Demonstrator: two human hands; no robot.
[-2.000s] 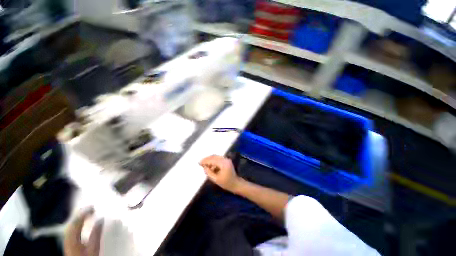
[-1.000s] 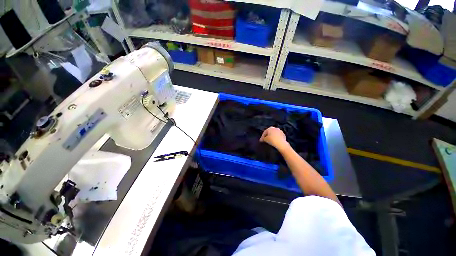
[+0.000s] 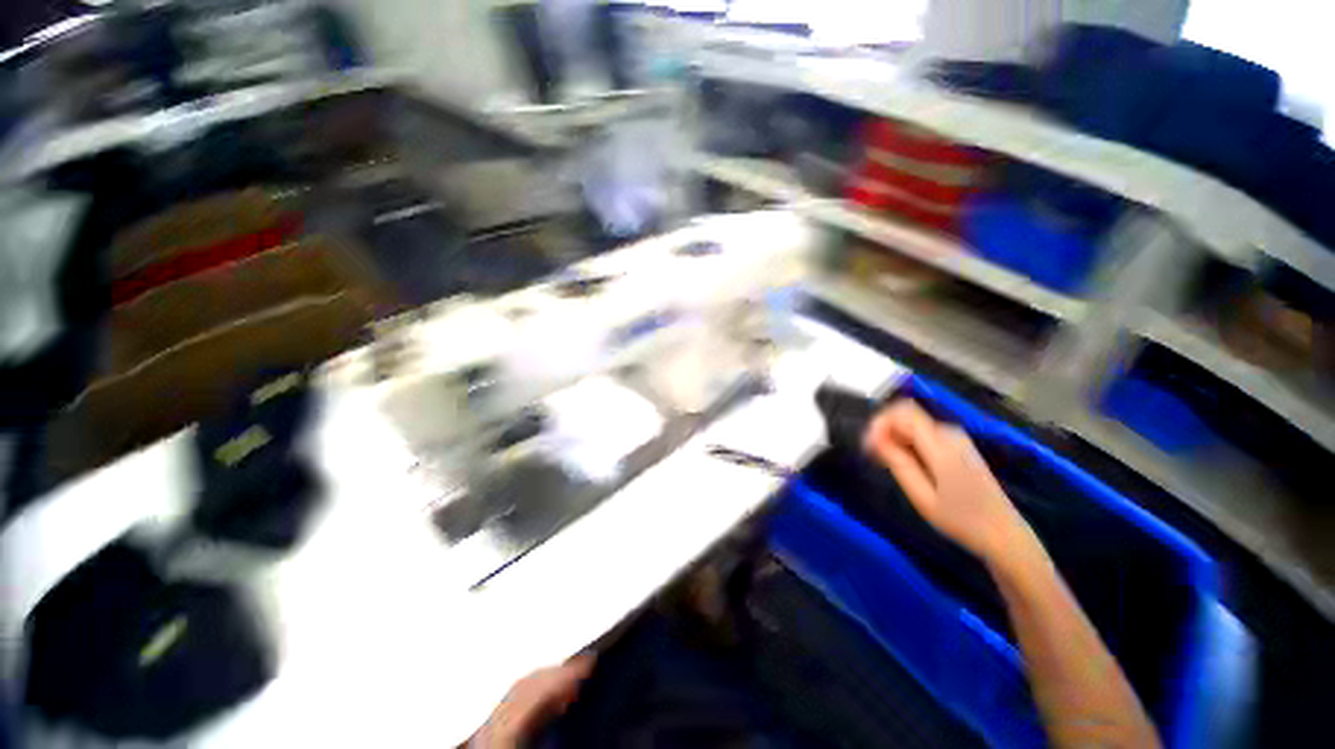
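Observation:
The picture is blurred. My right hand (image 3: pixel 944 471) is over the near left part of the blue bin (image 3: pixel 908 593), its fingers closed on a black fabric piece (image 3: pixel 843 416) at the right end of the white table. My left hand (image 3: pixel 539 702) is low at the table's front edge, partly cut off; its fingers are unclear. Two black piles with yellow tickets, one nearer (image 3: pixel 110 666) and one farther (image 3: pixel 252 501), lie left of the machine. The off-white sewing machine (image 3: pixel 688 351) stands on the table.
Black snips (image 3: pixel 750 460) lie on the white tabletop (image 3: pixel 644 542) near the bin. A white scrap (image 3: pixel 603 424) lies under the machine arm. Brown cardboard boxes (image 3: pixel 220 344) stand behind at left. Shelves with red and blue things stand behind at right.
The view has swung left, bringing the black piles and my left hand into view. My right hand has moved from inside the bin toward the table with a black piece.

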